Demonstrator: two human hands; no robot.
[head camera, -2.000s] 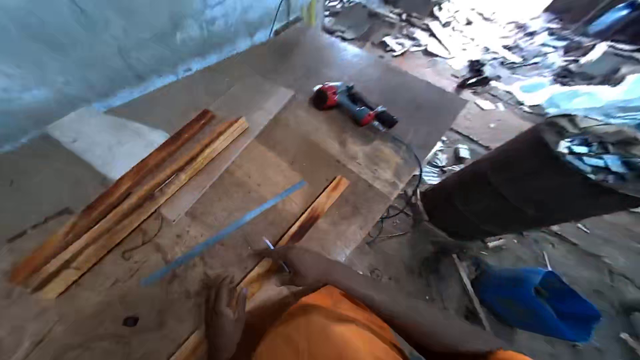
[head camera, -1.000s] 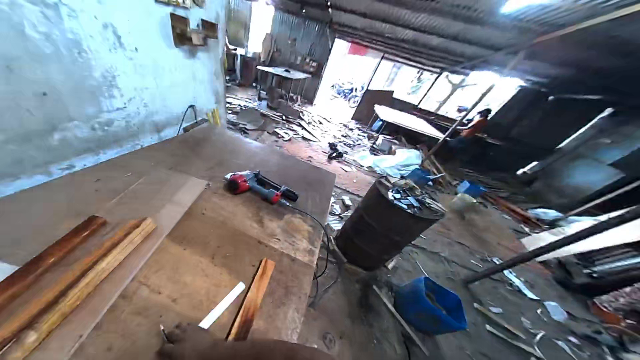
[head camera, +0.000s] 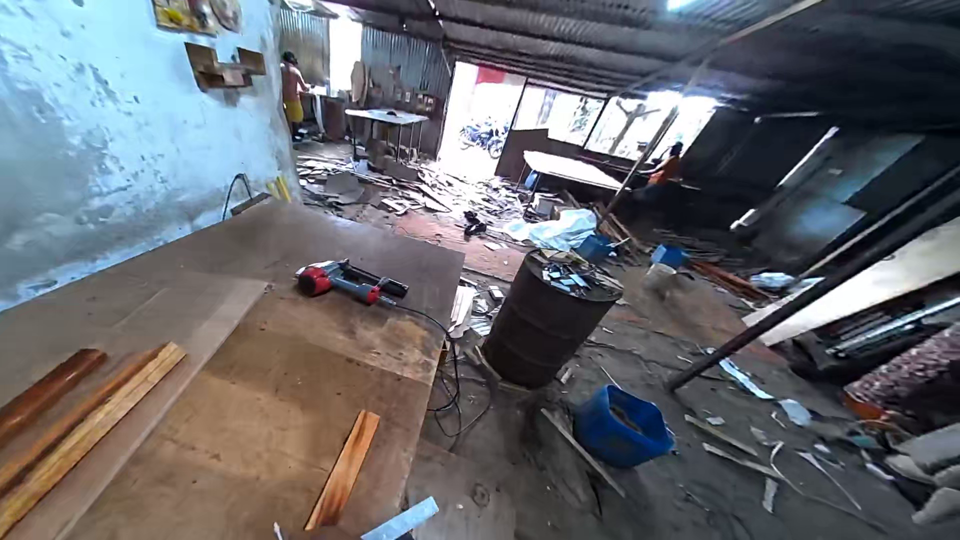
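Observation:
Neither of my hands can be made out in the current view. A wooden strip (head camera: 343, 471) lies on the plywood worktable (head camera: 247, 420) near its right edge, its lower end close to the frame's bottom. Beside that end, a pale blue strip (head camera: 401, 519) juts in from the bottom edge; what holds it, if anything, is hidden. Several wooden strips (head camera: 90, 435) lie side by side at the table's left. A red and grey pneumatic nail gun (head camera: 349, 282) rests on its side toward the far part of the table, with a dark hose attached.
Right of the table stand a rusty metal drum (head camera: 547, 322) topped with scraps and a cut blue plastic container (head camera: 622, 427). A slanting pole (head camera: 810, 292) crosses the right side. Offcuts litter the floor. Two people are far off, one by each of two white-topped tables.
The view has swung up and away from the worktable. Two seconds ago both hands were on the wooden strip; now they are out of sight. The pale blue strip has moved right, past the wooden strip.

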